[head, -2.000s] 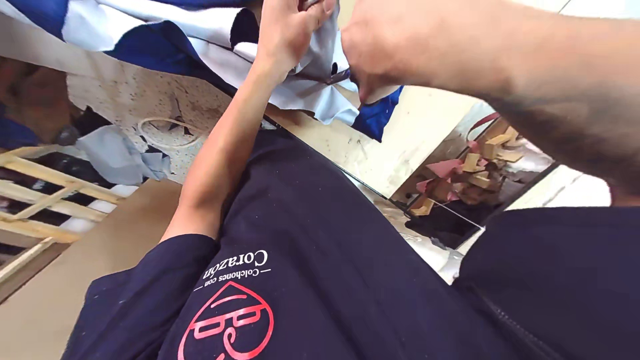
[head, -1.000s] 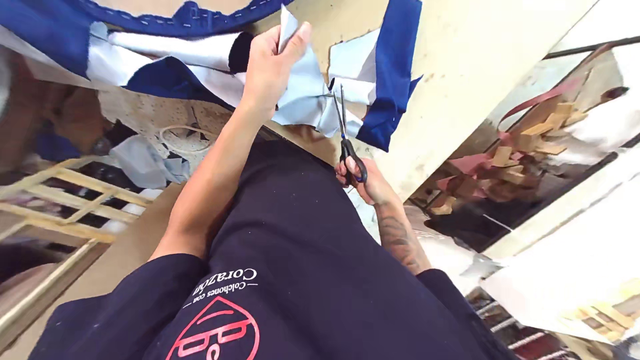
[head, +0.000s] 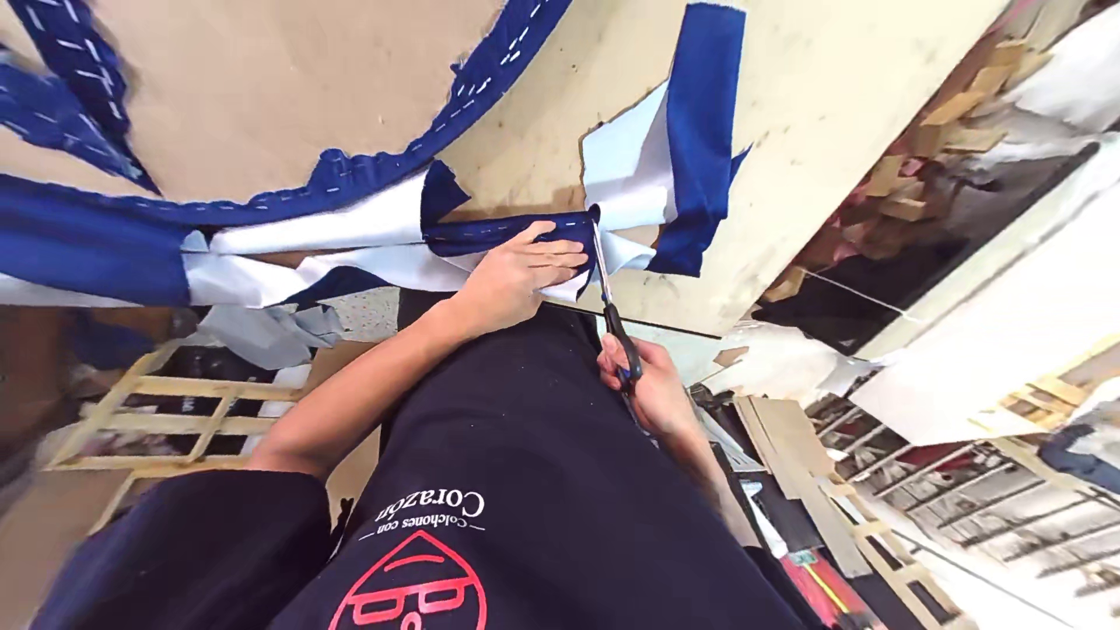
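My left hand (head: 529, 271) lies with its fingers spread on a dark blue fabric piece (head: 499, 233) at the table's near edge. My right hand (head: 647, 381) grips black-handled scissors (head: 619, 337), their blades pointing away from me along the fabric's right end. Whether the blades are apart is hard to tell. Beyond the blades lies a light fabric scrap (head: 626, 166) joined to a blue strip (head: 704, 131). White and blue fabric (head: 350, 219) runs left from my left hand, beside a stapled blue fabric edging (head: 385, 168) around a large tan panel (head: 289, 87).
The pale tabletop (head: 805, 114) ends just in front of my body. A wooden slatted frame (head: 210, 420) stands low at the left, near grey cloth scraps (head: 262, 332). At the right are wood offcuts (head: 910, 175), a white panel (head: 997, 350) and cardboard pieces (head: 787, 437).
My left hand, raised with light fabric a second ago, now presses on the dark blue piece. My right hand still holds the scissors, whose blades now lie at that fabric's end.
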